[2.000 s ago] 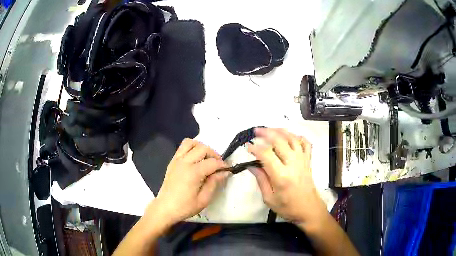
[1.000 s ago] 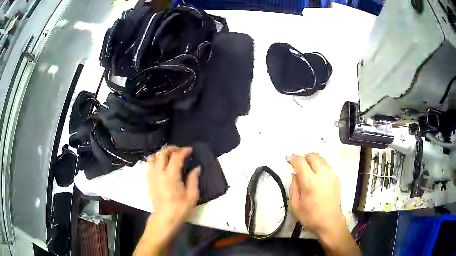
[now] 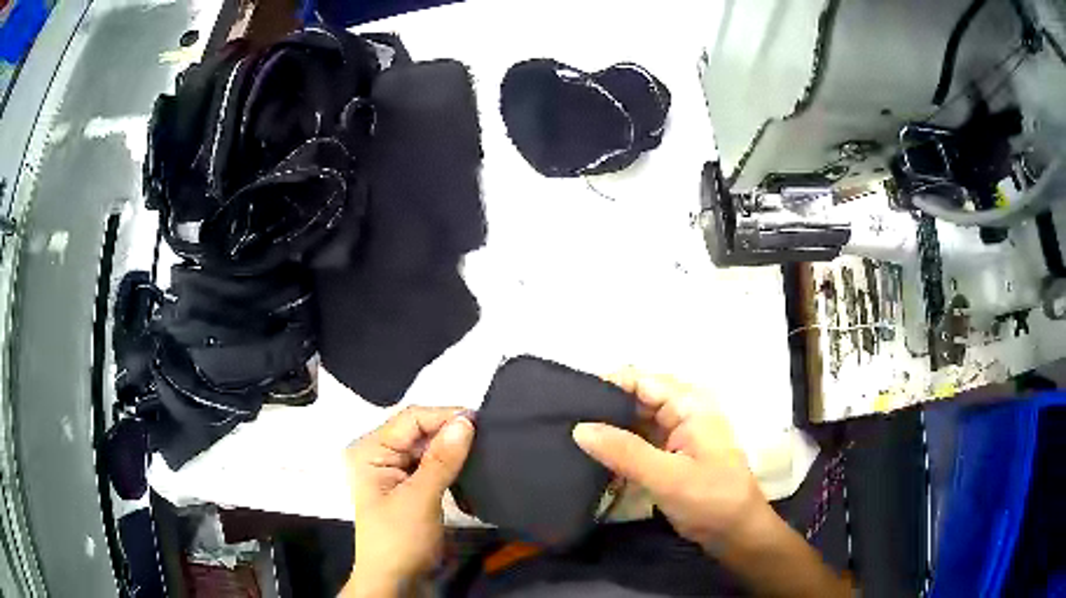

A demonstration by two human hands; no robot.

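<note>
A flat black panel (image 3: 532, 450) with rounded corners is held between my hands at the table's front edge. My left hand (image 3: 412, 473) pinches its left edge between thumb and fingers. My right hand (image 3: 672, 450) holds its right side, thumb on top and fingers at the edge. Part of a narrow black strip (image 3: 610, 500) shows at the panel's lower right, by my right hand; the rest is hidden under the panel. A sewn black pouch piece (image 3: 567, 117) with a pale stitched edge lies at the back of the table.
A tangled pile of sewn black pieces (image 3: 269, 152) lies left, with flat black panels (image 3: 409, 222) beside it. The sewing machine head (image 3: 772, 82) and its cylinder arm (image 3: 777, 224) stand right, near a tray of slim metal items (image 3: 853, 327). A blue bin (image 3: 999, 491) is lower right.
My left hand has brought a flat panel from the stack to front centre, and my right hand now grips it too. The strip loop that lay on the table is now mostly hidden under the panel.
</note>
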